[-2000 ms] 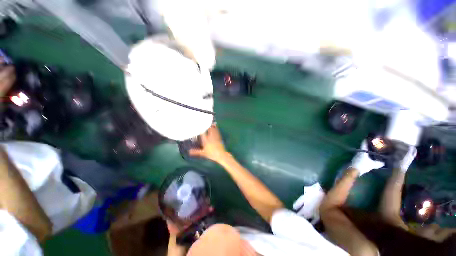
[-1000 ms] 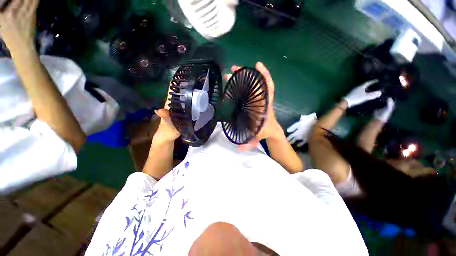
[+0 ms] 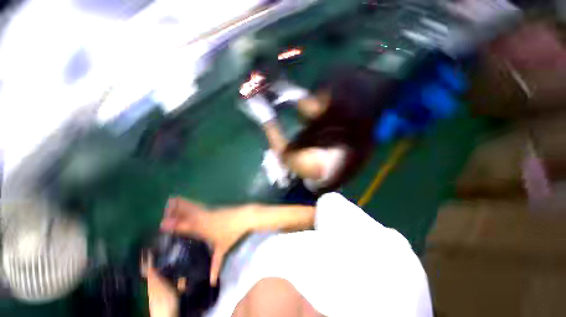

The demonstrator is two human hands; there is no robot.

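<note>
The picture is strongly blurred. A black fan body (image 3: 186, 263) is at the lower left, close in front of my white shirt. My right hand (image 3: 202, 226) lies over its upper and right side, with the thumb and fingers spread around it. My left hand (image 3: 155, 282) is at its left edge, partly cut off by the picture's lower edge. Both hands hold the fan. The front grille cannot be made out separately, so I cannot tell if it is on the fan.
A cream-white ribbed cooling fan (image 3: 43, 254) is at the left. A neighbour with white gloves (image 3: 259, 110) works at the green bench (image 3: 217, 145) beside an orange glow. A loose white glove (image 3: 273, 168) lies nearby. Brown cartons (image 3: 496, 247) and blue stools (image 3: 428, 99) are at the right.
The view has swung to the right. The fan and grille, held apart in separate hands one second ago, now show as one dark shape between my hands, lower left.
</note>
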